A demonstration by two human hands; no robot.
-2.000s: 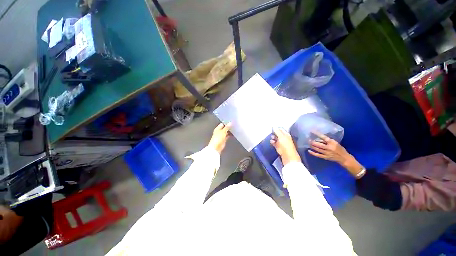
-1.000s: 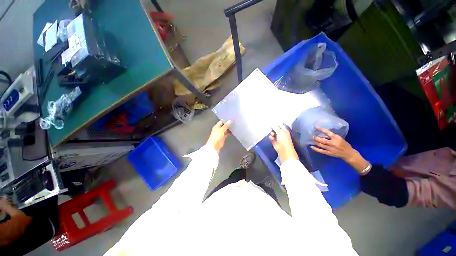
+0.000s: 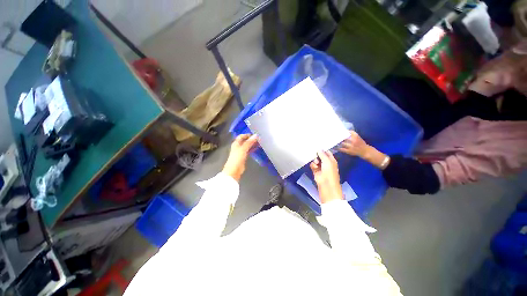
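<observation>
A white paper sheet (image 3: 297, 124) is held in front of me, glaring and with no readable print. My left hand (image 3: 241, 154) grips its left corner. My right hand (image 3: 326, 173) grips its lower edge. Behind and below the sheet is the blue plastic crate (image 3: 378, 115), partly hidden by it. A cloudy clear plastic bag (image 3: 312, 68) shows at the crate's far end. A white paper slip (image 3: 310, 188) lies by the crate's near wall. A co-worker's hand (image 3: 359, 147) reaches into the crate beside the sheet's right corner.
The trolley's dark handle (image 3: 240, 26) stands beyond the crate. A green-topped bench (image 3: 124, 110) with dark parts is at left, a small blue bin (image 3: 162, 218) and red stool (image 3: 110, 281) below. Brown wrapping (image 3: 205, 111) lies on the floor. The co-worker's red-and-green sheet (image 3: 442, 63) is upper right.
The view has turned, so the bench and crate sit further left. The sheet now covers more of the crate. The co-worker's hand has moved off the near bag, which is no longer clearly visible.
</observation>
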